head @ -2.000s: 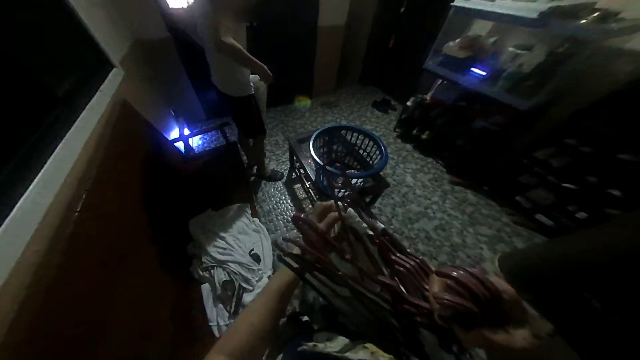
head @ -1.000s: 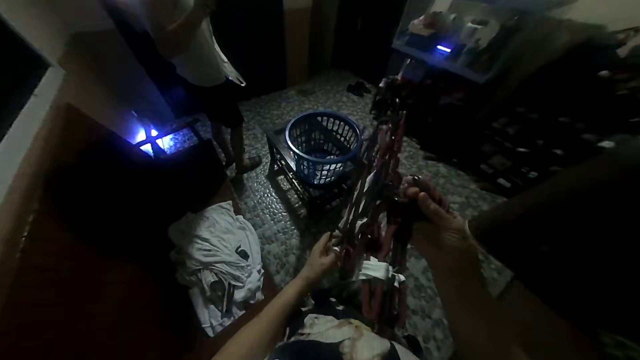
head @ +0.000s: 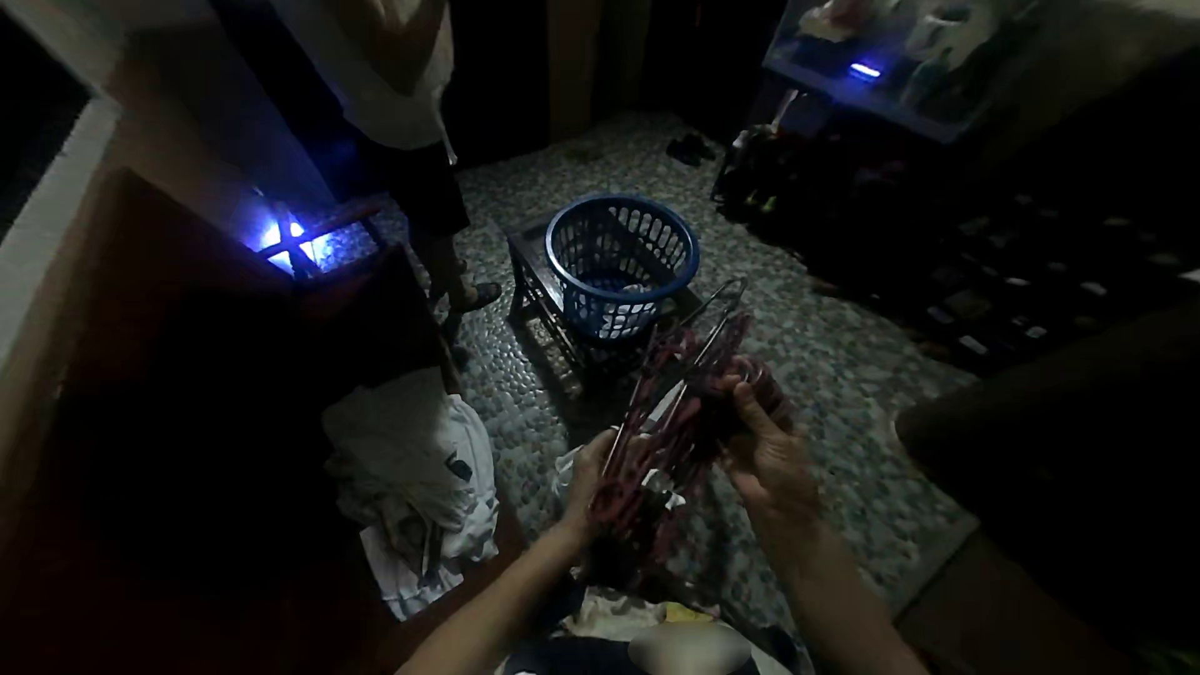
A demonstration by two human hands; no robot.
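Note:
A bundle of dark red clothes hangers (head: 689, 403) is held between my two hands, low in front of me. My left hand (head: 592, 473) grips the bundle's left side, with its fingers partly hidden. On the right side, my right hand (head: 764, 450) closes around the hangers, thumb on top. Metal hooks stick up toward a blue plastic laundry basket (head: 623, 309), which stands on a low dark table (head: 534, 272) beyond the bundle. Some small pale thing lies inside the basket. A heap of white clothes (head: 412, 469) lies to the left of my left hand.
A person (head: 412, 122) in a white top and dark shorts stands beyond the clothes, left of the basket. A bright blue-white light (head: 295, 246) glows at the left. Dark shoes (head: 691, 150) lie on the pebbled floor (head: 834, 412). At the upper right is a glass tank or case (head: 872, 84).
The hanger bundle was spread toward the right two seconds ago, then upright, and is now lower and more compact between my hands. The person's arm has been raised.

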